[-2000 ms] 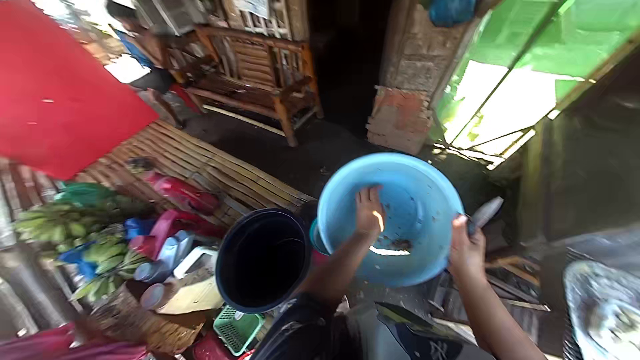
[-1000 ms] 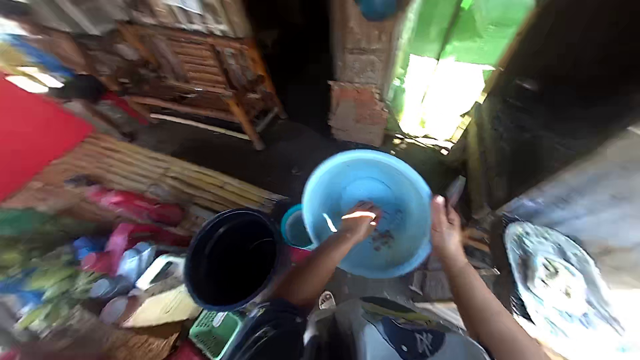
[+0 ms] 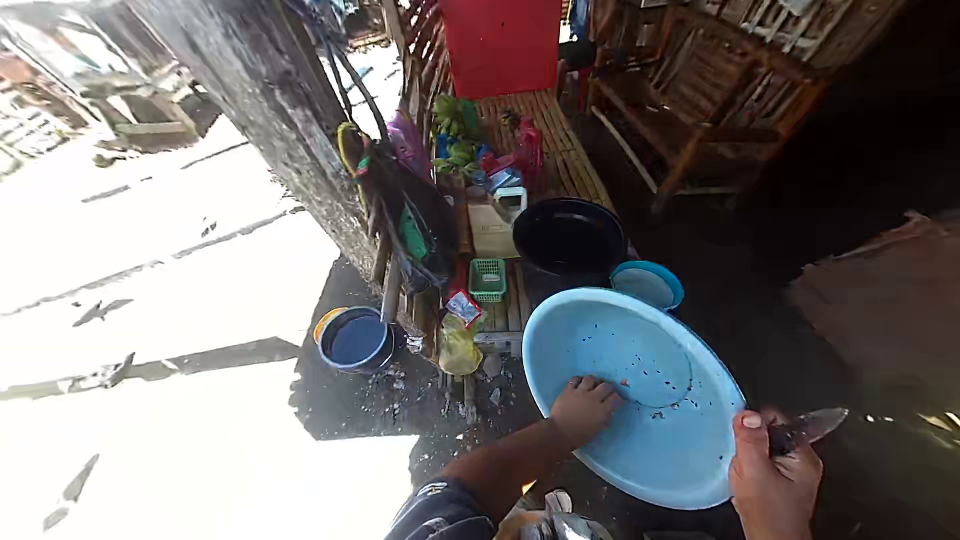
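A light blue plastic basin [image 3: 637, 352] is tilted in front of me, with small dark bits scattered over its inside. My left hand [image 3: 586, 410] is inside it, palm down on the wall near the left rim, fingers bent; whether anything lies beneath them is hidden. At the right rim, my right hand [image 3: 776, 469] grips the basin with its thumb over the edge. The same hand also holds a knife [image 3: 821, 424], its blade pointing outward to the right, away from the basin.
A large dark tub [image 3: 570, 236], a teal basin [image 3: 649, 285] and a green plastic basket [image 3: 487, 280] are beyond the basin. Left of them stands a bucket [image 3: 355, 341] beside a wooden post [image 3: 277, 112]. Green bananas [image 3: 454, 120] rest on a bamboo platform [image 3: 577, 165]; a bamboo bench [image 3: 682, 127] stands behind.
The view has swung far to the left, bringing the post and bucket into sight. My left hand has moved from the basin's middle to its left wall, and the basin is more tilted.
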